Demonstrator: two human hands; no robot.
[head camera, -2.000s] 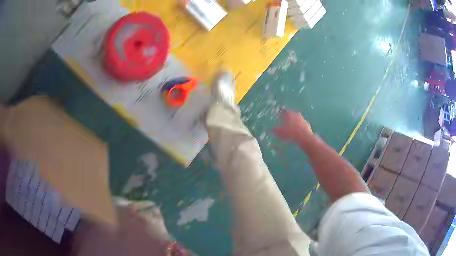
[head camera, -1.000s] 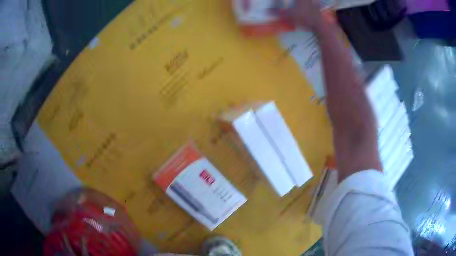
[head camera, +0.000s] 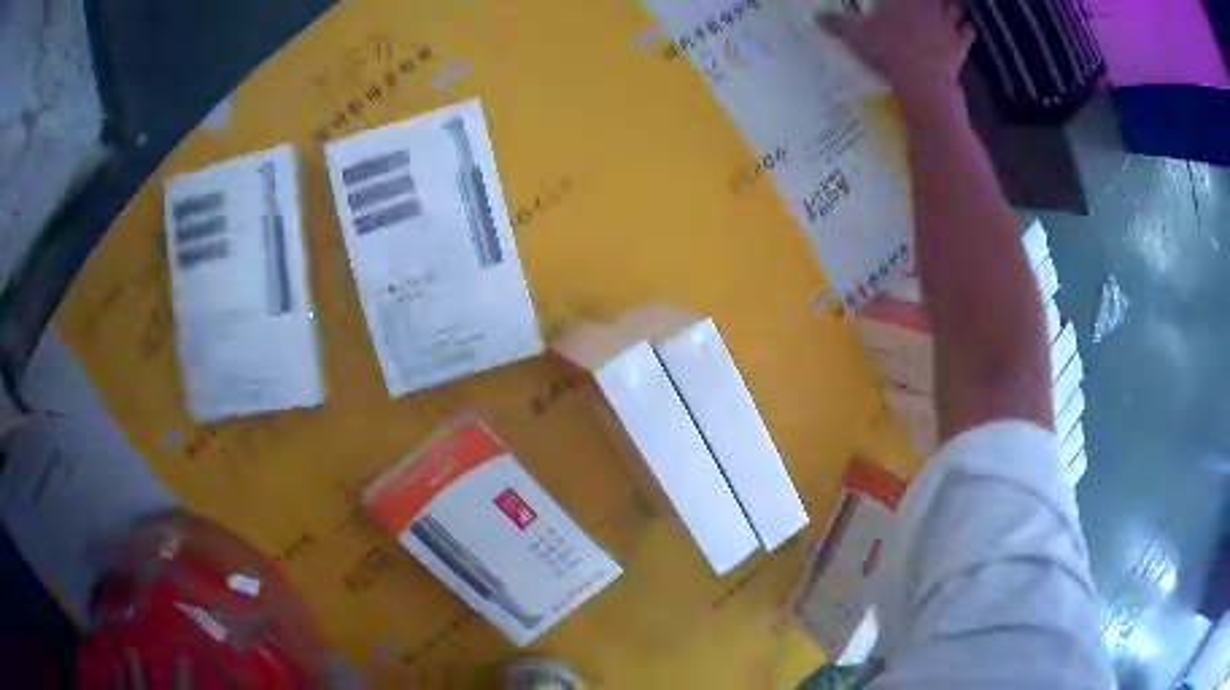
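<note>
Two white product boxes lie barcode face up on the yellow printed cardboard sheet (head camera: 540, 61), one at the far left (head camera: 243, 283) and one beside it (head camera: 429, 249). A box with an orange band and red logo (head camera: 499, 532) lies nearer. Two boxes stand on edge side by side (head camera: 701, 438) at the middle. Another orange-banded box (head camera: 843, 553) is partly behind my sleeve. My right hand (head camera: 906, 43) is over the sheet's white part at the top edge, fingers apart, with nothing seen in it. My left hand is out of the picture.
More white boxes (head camera: 1062, 364) stand in a row behind my right forearm, partly hidden. A shiny red round item (head camera: 189, 613) is at the lower left. A dark striped item (head camera: 1032, 54) and a magenta and blue item (head camera: 1174, 68) are at the upper right. Green floor shows at right.
The two barcode-up boxes now lie at the left, where bare sheet showed. The box my right hand held at the top is no longer in it. The view has shifted slightly.
</note>
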